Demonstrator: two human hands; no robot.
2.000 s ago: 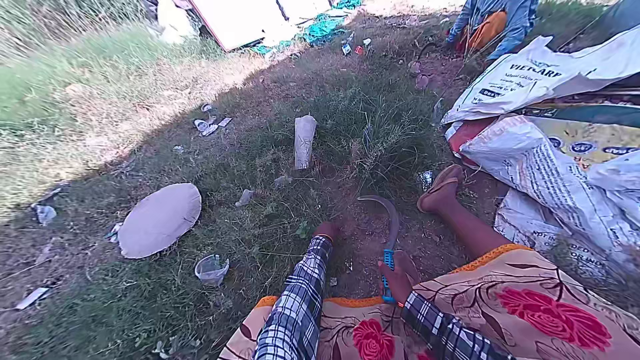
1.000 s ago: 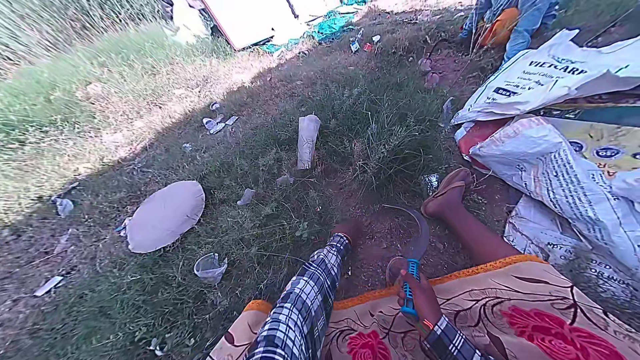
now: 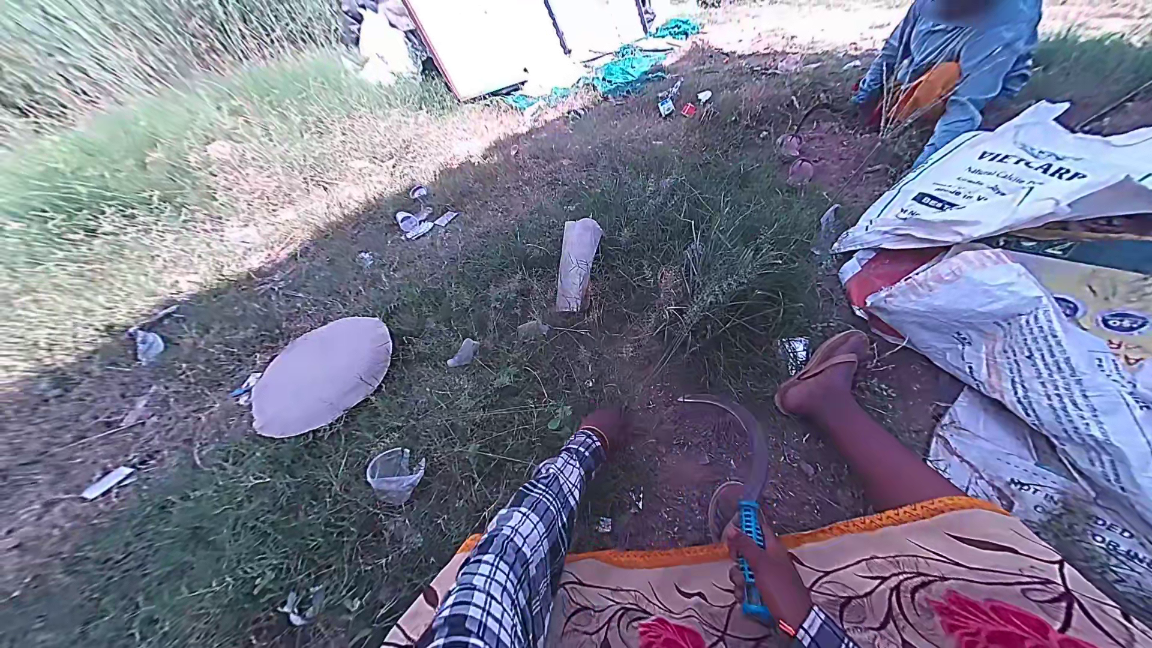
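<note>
In my right hand [image 3: 765,562] is a sickle [image 3: 754,441], gripped by its blue handle low in the view. Its curved blade points up and bends over to the left above bare soil. My left hand [image 3: 607,425], below a checked sleeve, is down at the edge of the grass [image 3: 504,405], left of the blade tip. Its fingers are dark and blurred, so whether it holds anything is not visible. A floral cloth [image 3: 864,567] with an orange border covers my lap.
My sandalled foot [image 3: 823,378] rests beside printed woven sacks [image 3: 1017,315] at right. A person [image 3: 963,72] crouches at the upper right. A flat oval pale piece [image 3: 322,376], a clear plastic cup [image 3: 394,475] and a pale upright piece [image 3: 577,265] lie in the grass.
The sickle has been lowered slightly toward my lap since two seconds ago, still in my right hand. My left hand remains low by the grass edge.
</note>
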